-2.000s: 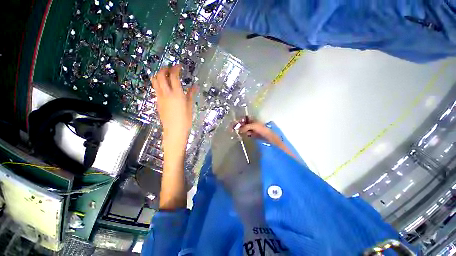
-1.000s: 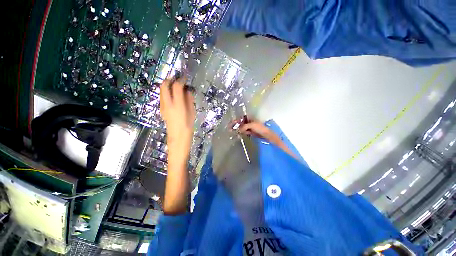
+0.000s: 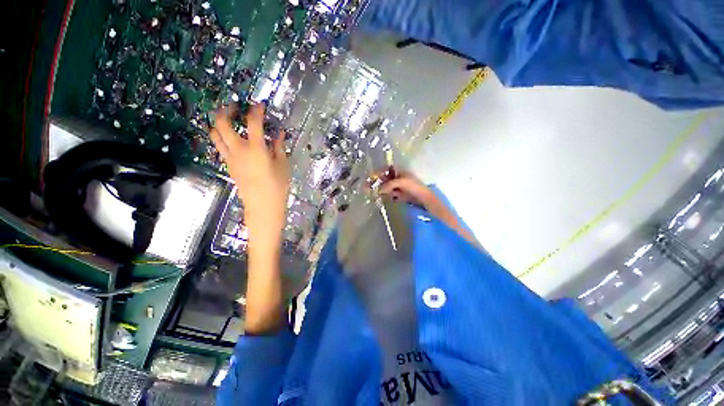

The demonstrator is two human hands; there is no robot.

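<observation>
My left hand (image 3: 250,147) is over the near edge of the parts area, palm down, fingers apart; no part shows in it. My right hand (image 3: 401,188) pinches the edge of a clear blister tray (image 3: 361,99) near my waist. A slim pale stick (image 3: 387,226) points down from that hand, perhaps tweezers. Small dark and silvery parts (image 3: 333,147) lie in the clear tray. More small components (image 3: 171,95) with white spots lie in clear trays on the green bench. My right fingertips are small and blurred.
A black strap-like loop (image 3: 71,194) lies on a white box (image 3: 179,226) at the left. A pale panel (image 3: 51,317) stands at the lower left. A person in a blue smock (image 3: 540,40) is at the top right, beside the pale floor (image 3: 556,158) with yellow lines.
My left hand has moved left from over the clear tray, and its fingers have spread. My right hand stays at the tray edge. The view has shifted slightly.
</observation>
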